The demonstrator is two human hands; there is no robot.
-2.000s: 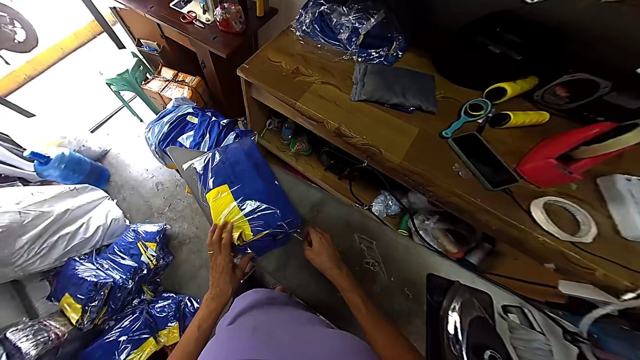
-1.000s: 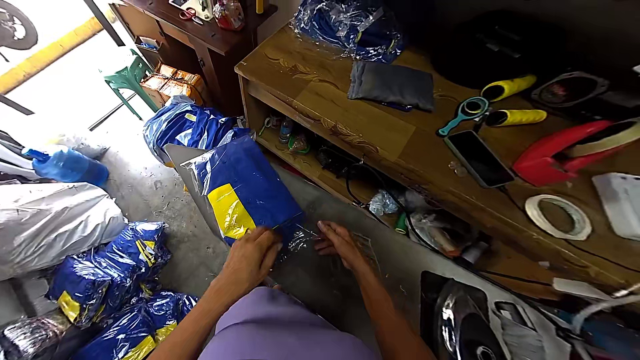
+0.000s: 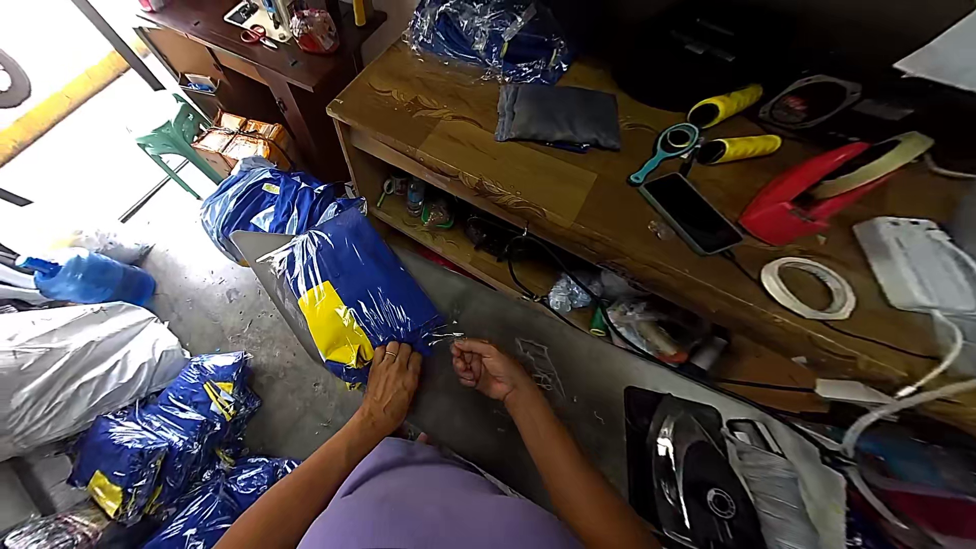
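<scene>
A folded blue and yellow garment in a clear plastic bag lies on a grey board in front of me. My left hand, with a ring on one finger, presses on the near end of the bag. Just right of the bag's near corner, my right hand has its fingers closed on a thin strip of clear plastic that runs from that corner. Behind it is a larger wrapped blue bundle.
Bagged blue garments and a white sack lie at the left. On the wooden cabinet are a phone, a tape roll and a red tape dispenser. A clothes iron stands at the lower right.
My left hand has shifted from the yellow part toward the bag's near right corner since the first frame. My right hand's fingers, looser one second ago, are now curled closed.
</scene>
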